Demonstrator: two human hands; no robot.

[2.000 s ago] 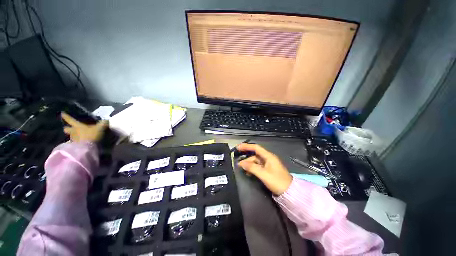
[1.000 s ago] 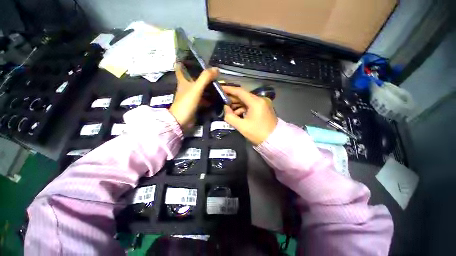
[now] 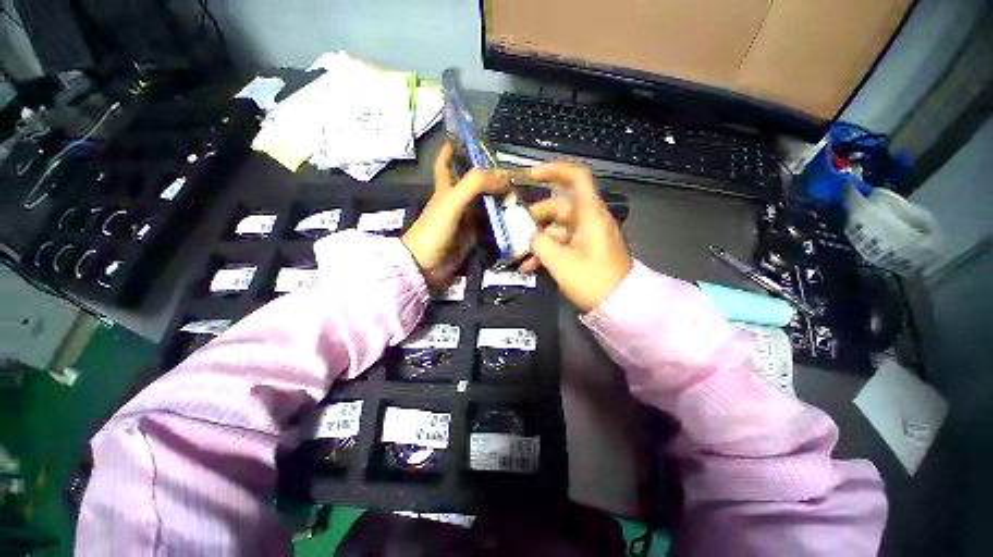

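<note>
A thin smartphone (image 3: 479,163) is held tilted on edge above the black foam tray (image 3: 462,403). My left hand (image 3: 452,223) grips its near side. My right hand (image 3: 583,234) is at its lower end, fingers bent around a small white piece (image 3: 519,231) against the phone. Whether that piece is part of the phone cannot be told. The tray has square pockets, each with a round dark watch unit (image 3: 414,455) and a white barcode label (image 3: 504,450). My sleeves and hands hide several pockets.
Behind stand a monitor (image 3: 697,49) and black keyboard (image 3: 642,141). Loose papers (image 3: 354,114) lie behind the tray. Another tray (image 3: 163,207) is at left. At right are a light-blue roll (image 3: 746,305), thin metal sticks (image 3: 762,281), a blue holder (image 3: 844,163), a white basket (image 3: 898,229) and a paper square (image 3: 902,416).
My left hand left the far left and my right hand left the mouse area; both came together at the phone. Since one second ago, the white piece has come into sight at my right fingers.
</note>
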